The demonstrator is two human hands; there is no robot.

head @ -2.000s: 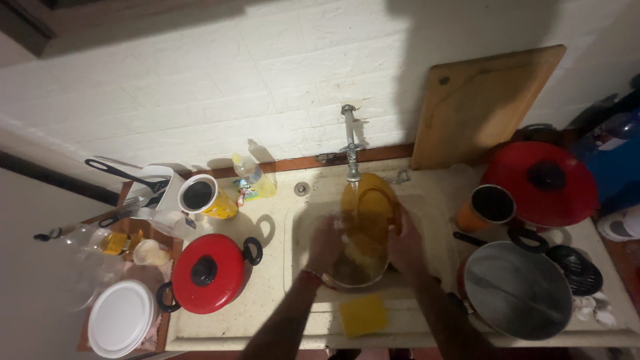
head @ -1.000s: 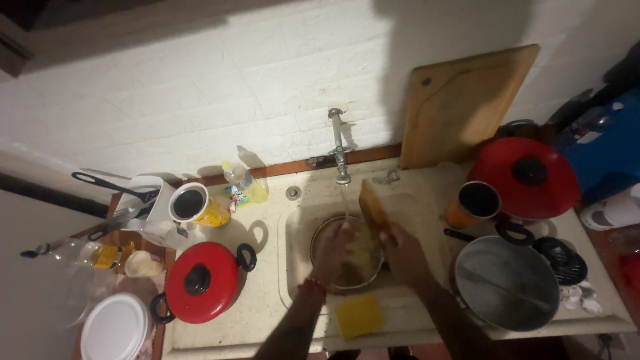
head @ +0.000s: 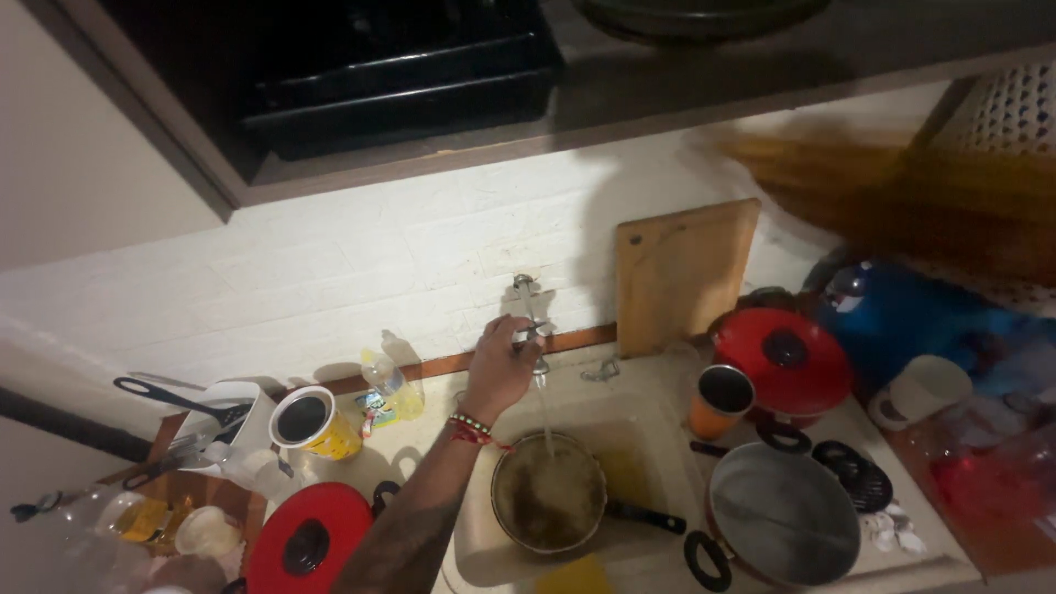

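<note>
My left hand [head: 501, 363], with a beaded bracelet and red cords at its wrist, grips the handle of the metal wall tap [head: 538, 332]. Water runs from the spout into a round pan [head: 549, 493] in the sink, which holds cloudy brownish liquid; its black handle points right. A yellow sponge or cloth [head: 573, 577] lies at the sink's front edge. At the upper right a large amber-brown shape [head: 891, 194] is heavily blurred, perhaps the amber plate; my right hand cannot be made out in it.
A red-lidded pot [head: 309, 536], a yellow cup [head: 318, 422] and a bottle [head: 394, 386] stand left. On the right are an orange cup [head: 720, 402], another red lid [head: 784, 363] and a grey pan [head: 784, 511]. A wooden board [head: 685, 276] leans on the wall; a shelf [head: 495, 153] hangs above.
My left hand has gone from the pan up to the tap. The amber plate, earlier held over the sink, has left that spot. The view has shifted to show the shelf.
</note>
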